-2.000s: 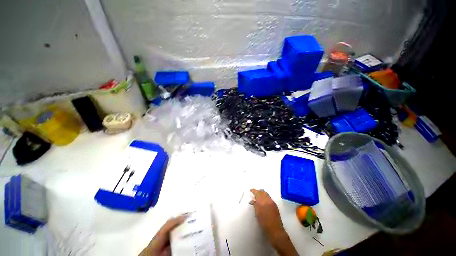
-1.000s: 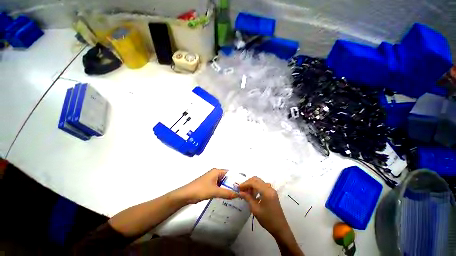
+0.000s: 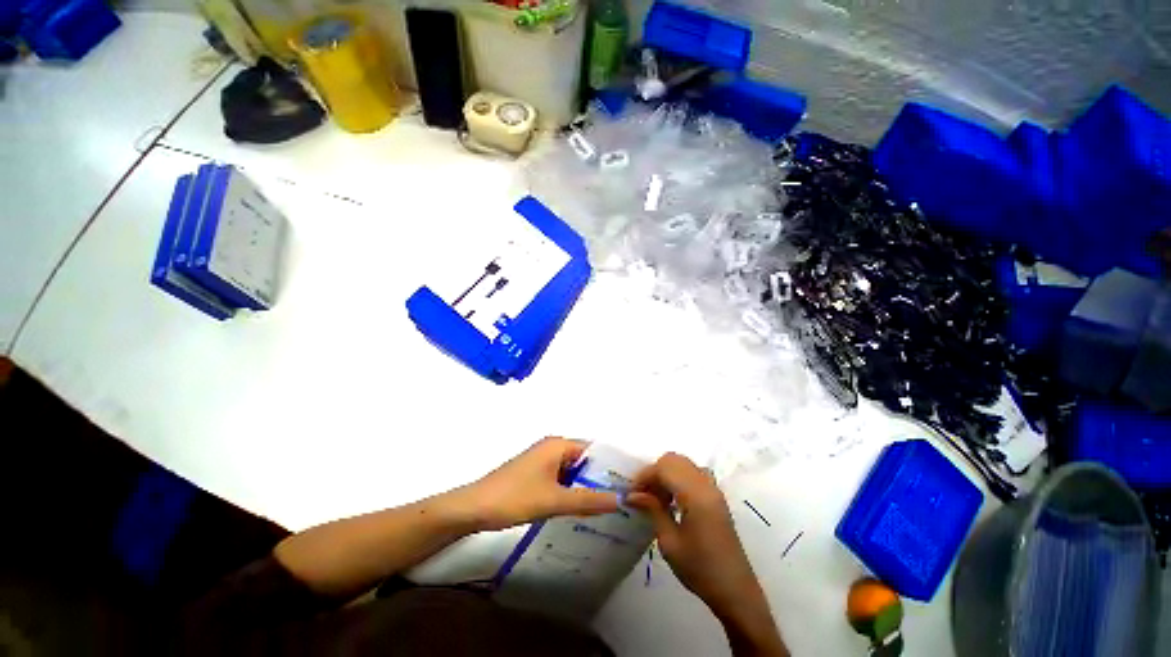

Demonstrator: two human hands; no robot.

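Note:
My left hand (image 3: 546, 485) and my right hand (image 3: 674, 501) hold a white retail box (image 3: 581, 552) at the bottom centre, near the table's front edge. The fingers of both hands meet at its top end, around a white flap with a blue edge. The fingers hide part of that end. A stack of flat retail box sleeves (image 3: 520, 285), white with a cable picture and blue flaps, lies beyond my hands. Several finished boxes (image 3: 225, 240) stand upright in a row at the left.
Crumpled clear plastic bags (image 3: 681, 205) and a tangled pile of black cables (image 3: 886, 282) lie at centre right. Blue trays (image 3: 909, 517), an orange fruit (image 3: 872, 606) and a grey basket (image 3: 982, 565) are at the right. A yellow container (image 3: 344, 77) and a phone (image 3: 437, 67) stand behind.
Since two seconds ago, the view has swung left and my right hand has come to the box's end beside my left. Over the last second the hands have barely moved; the flap shows more.

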